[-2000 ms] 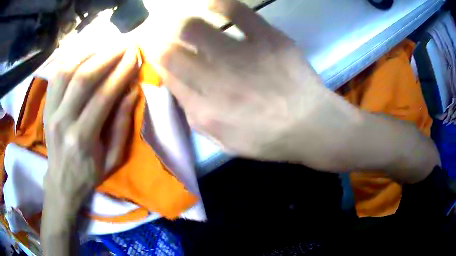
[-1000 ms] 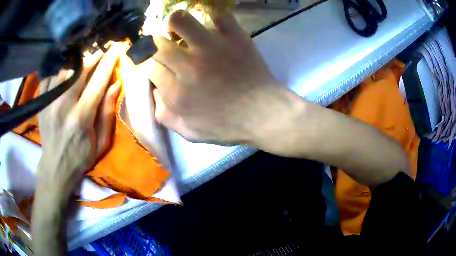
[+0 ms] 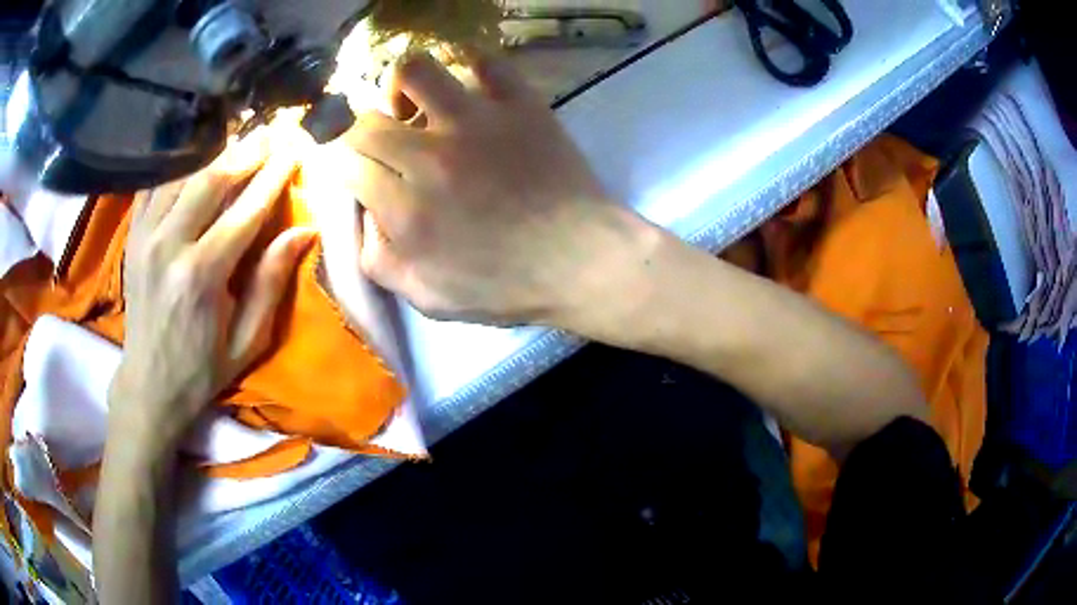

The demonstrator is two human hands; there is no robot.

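Note:
An orange and pale piece of cloth (image 3: 321, 384) lies under the sewing machine head (image 3: 242, 59) and over the table's front edge. My left hand (image 3: 207, 278) lies flat on the orange cloth, fingers pointing to the needle area. My right hand (image 3: 472, 195) is at the right side of the needle area, fingers bent, beside the pale strip (image 3: 376, 319). Its fingertips are in bright glare, so whether they pinch the cloth cannot be told. The needle and presser foot are lost in the glare.
Black-handled scissors (image 3: 797, 41) lie at the upper right of the white table (image 3: 697, 154). A slotted metal plate (image 3: 575, 26) and a yellowish fuzzy clump (image 3: 439, 21) are behind my right hand. Orange panels (image 3: 892, 284) hang at right, with stacked pale pieces (image 3: 1027, 207) beyond. A blue crate (image 3: 295, 573) is below.
The view has shifted, showing more of the machine head and scissors. Both hands stay by the needle area. The cloth's lower corner has drawn up and left since the earliest frame.

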